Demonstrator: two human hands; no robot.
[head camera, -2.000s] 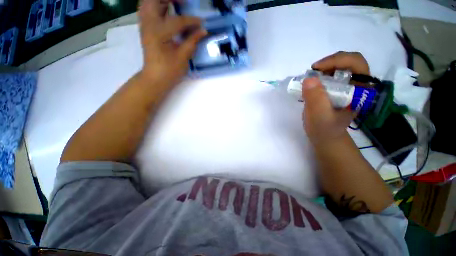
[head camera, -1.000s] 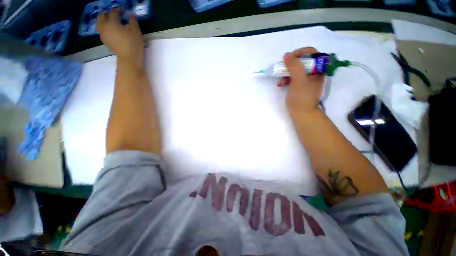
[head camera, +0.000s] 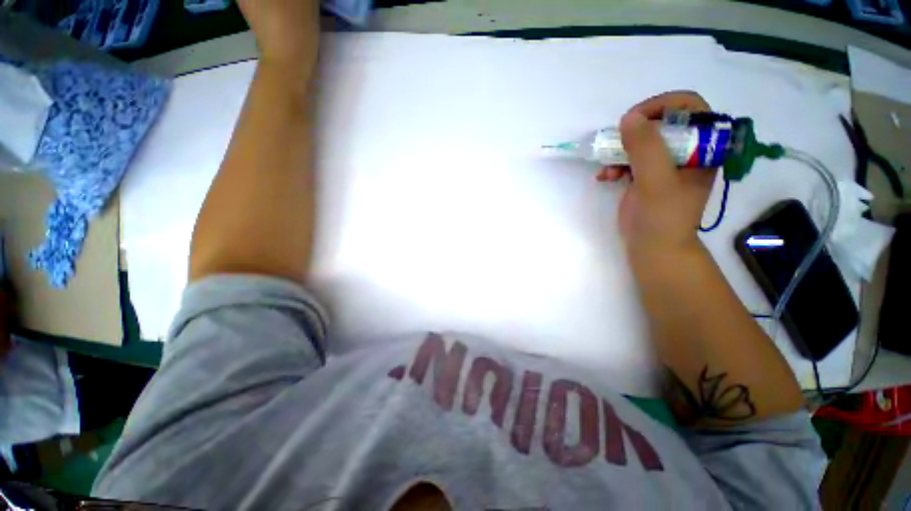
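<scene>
My right hand (head camera: 667, 165) is closed around the glue syringe (head camera: 611, 146) over the white paper (head camera: 440, 200). The syringe lies level, its pale teal needle tip pointing left, its green adapter and clear hose at the right. My left hand (head camera: 285, 25) is reached out to the top edge, and its fingers are cut off by the frame. Part of a light blue housing (head camera: 350, 10) shows beside it at the top edge. Whether the left hand holds it cannot be seen.
A bag of small blue parts (head camera: 100, 120) lies at the left with loose pieces on cardboard (head camera: 75, 309). A black smartphone (head camera: 799, 279), white tissue (head camera: 859, 235) and dark-handled pliers (head camera: 869, 160) are at the right. Blue housings (head camera: 115, 20) stand at the top left. A person's sleeve (head camera: 35, 389) shows at the lower left.
The left hand put its housing out of view and now reaches past the top edge, with a housing beside it. The right hand keeps the syringe. The view has shifted.
</scene>
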